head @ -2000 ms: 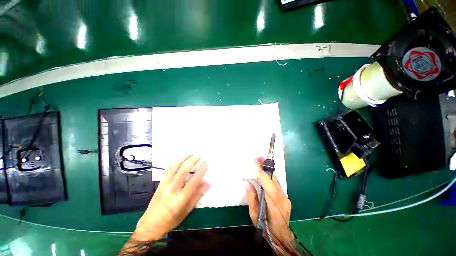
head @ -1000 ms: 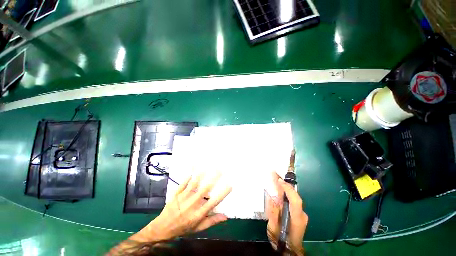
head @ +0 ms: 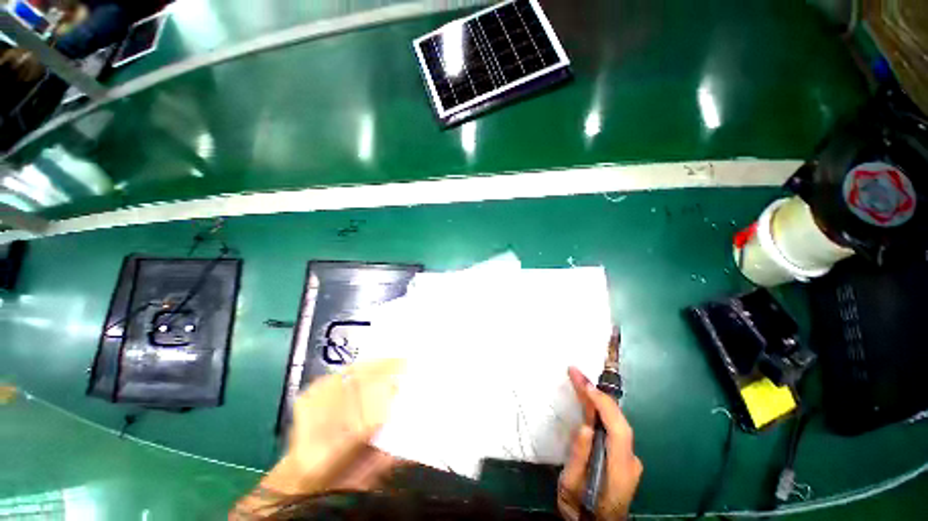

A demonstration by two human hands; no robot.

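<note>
A bright white sheet or white-faced stack [head: 499,356] lies before me; a tilted white layer reaches out at its left and top edges. My left hand [head: 341,432] is blurred at its lower left edge; whether it grips the sheet cannot be told. My right hand [head: 602,453] holds the soldering iron [head: 600,432] like a pen at the sheet's right edge, tip pointing away from me. A black back shell [head: 341,300] with a raised ring lies partly under the white layer and my left hand.
Another black shell [head: 178,356] with wires lies left. A solar panel [head: 494,56] lies on the back surface beyond the white strip [head: 407,199]. At right are an iron stand [head: 748,346] with yellow sponge [head: 766,402], cream cylinder [head: 789,244], fan [head: 878,193] and black box [head: 875,346].
The view has shifted, bringing the back panel fully into sight. A white layer has turned and slid left over the shell. My left hand has moved left off the sheet's middle; my right still holds the iron.
</note>
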